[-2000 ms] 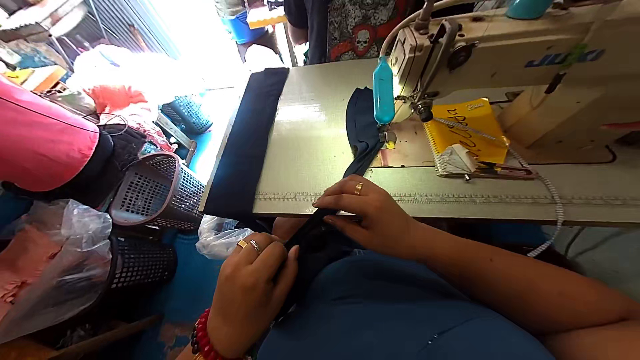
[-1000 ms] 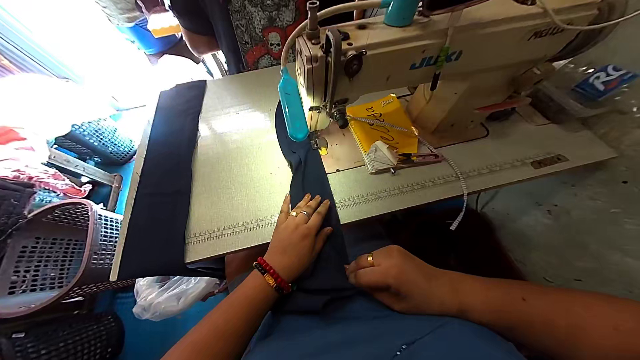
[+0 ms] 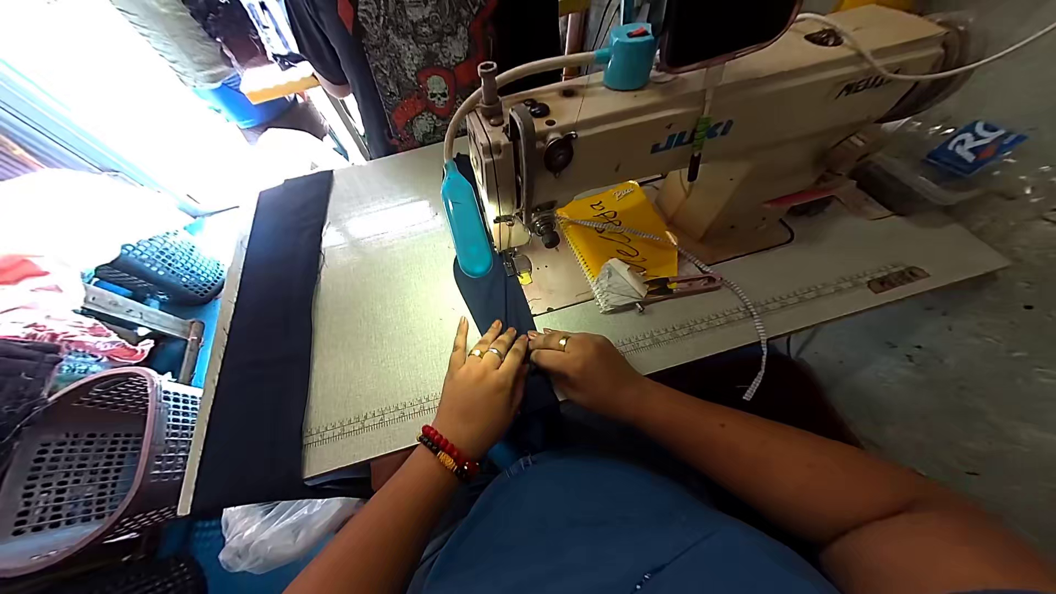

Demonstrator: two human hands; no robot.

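A dark navy fabric strip (image 3: 495,299) runs from under the sewing machine's needle area down over the table's front edge. My left hand (image 3: 483,384) lies on the strip, fingers spread, with rings and a beaded bracelet on. At its right, my right hand (image 3: 582,367) pinches the strip's right edge between thumb and fingers. The two hands nearly touch at the fingertips. The presser foot (image 3: 520,266) of the cream sewing machine (image 3: 610,140) is just beyond them, beside a turquoise lamp (image 3: 467,219) that partly covers the strip.
Another dark fabric piece (image 3: 272,330) lies along the table's left side. Right of the needle are a yellow notebook (image 3: 623,235), a measuring tape (image 3: 747,305) and small snips (image 3: 693,285). Plastic baskets (image 3: 82,462) stand at left, and a plastic bag (image 3: 285,528) hangs below the table.
The view has swung right and closer. Two seconds ago both hands held the strip at the table's front edge; now they are nearer the needle, the right hand having moved up beside the left.
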